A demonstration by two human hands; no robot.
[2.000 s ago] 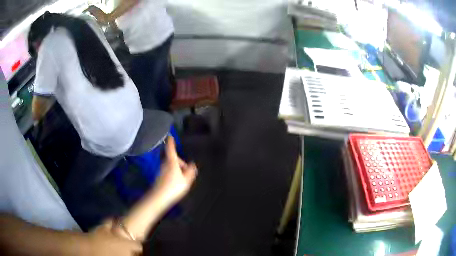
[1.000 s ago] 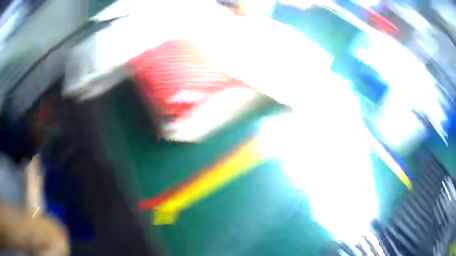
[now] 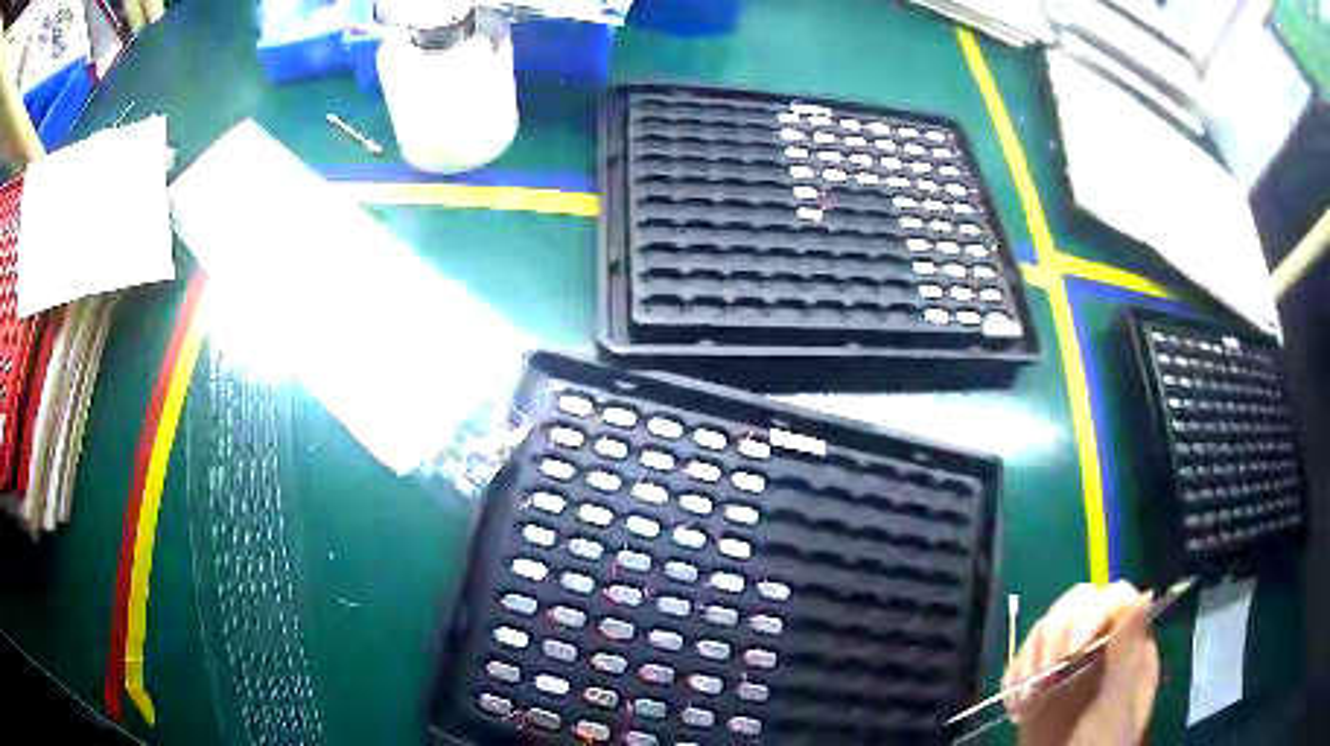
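Observation:
My right hand [image 3: 1094,663] is at the lower right, shut on thin silver tweezers [image 3: 1043,675] whose tips point left over the right edge of the near black tray. The near black blister tray [image 3: 875,561] holds rows of small pale-faced modules [image 3: 595,515] in its left part; its right pockets show no parts. A second black tray [image 3: 700,219] lies behind it, with modules mostly on its right side. My left hand is not in view. A transparent adhesive sheet [image 3: 255,539] lies flat at the left.
A glaring clear sleeve [image 3: 372,350] and a clear scrap pile [image 3: 481,449] lie left of the trays. A white bottle [image 3: 449,102] and blue bins [image 3: 562,51] are at the rear. A red tray [image 3: 12,350] with white paper [image 3: 95,211] is far left; another black tray [image 3: 1225,437] is far right.
The view has swung from the aisle and co-workers to the bench mat and its black trays. My right hand with tweezers has come into view.

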